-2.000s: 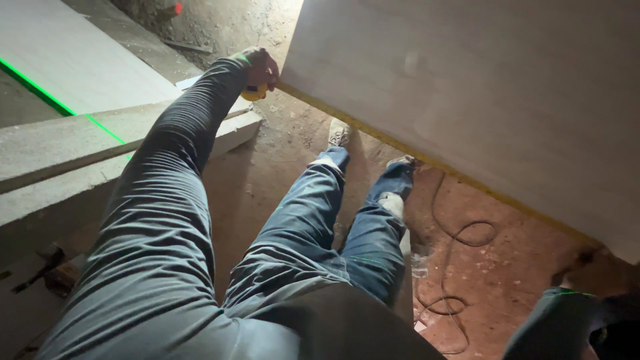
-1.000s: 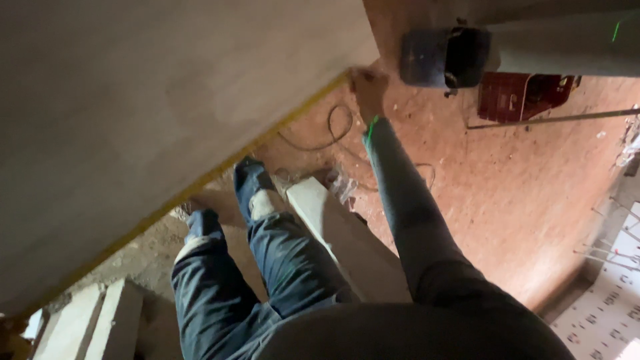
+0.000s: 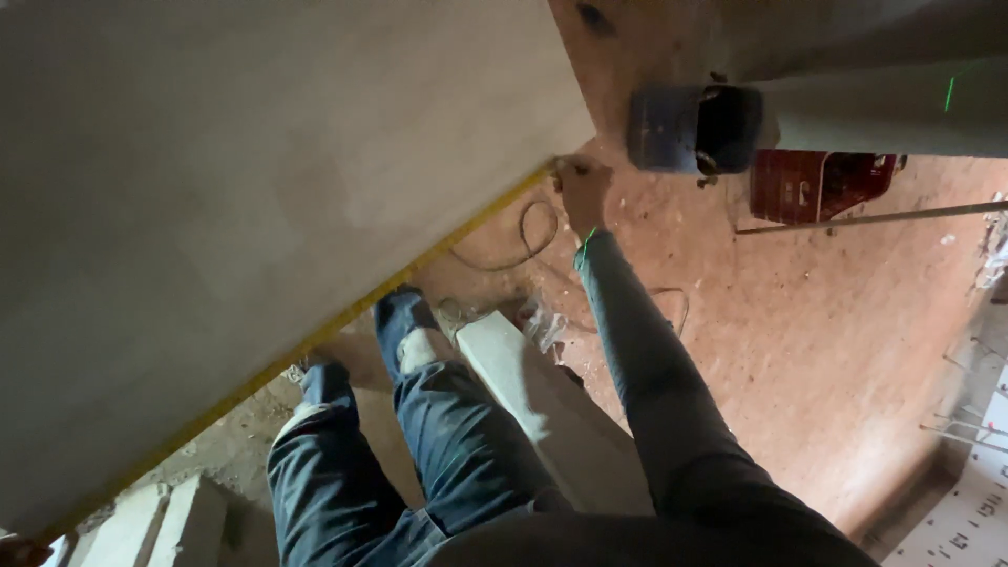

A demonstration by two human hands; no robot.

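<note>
A large pale flat panel fills the upper left. Along its lower edge runs a yellow tape measure blade, stretched on a slant. My right hand pinches the blade's end near the panel's right corner, the arm reaching up in a grey sleeve. At the bottom left corner only a sliver of my left hand shows, by the other end of the blade; its fingers and the tape case are hidden.
A pale block lies beside my right leg, and more blocks at bottom left. A loose cable curls on the reddish floor. A blue container, a red crate and a long rod are at the upper right.
The view has swung strongly to the right. My left hand, seen with the yellow tape case at the panel's corner two seconds ago, is now almost out of view. My right hand stays at the blade's end.
</note>
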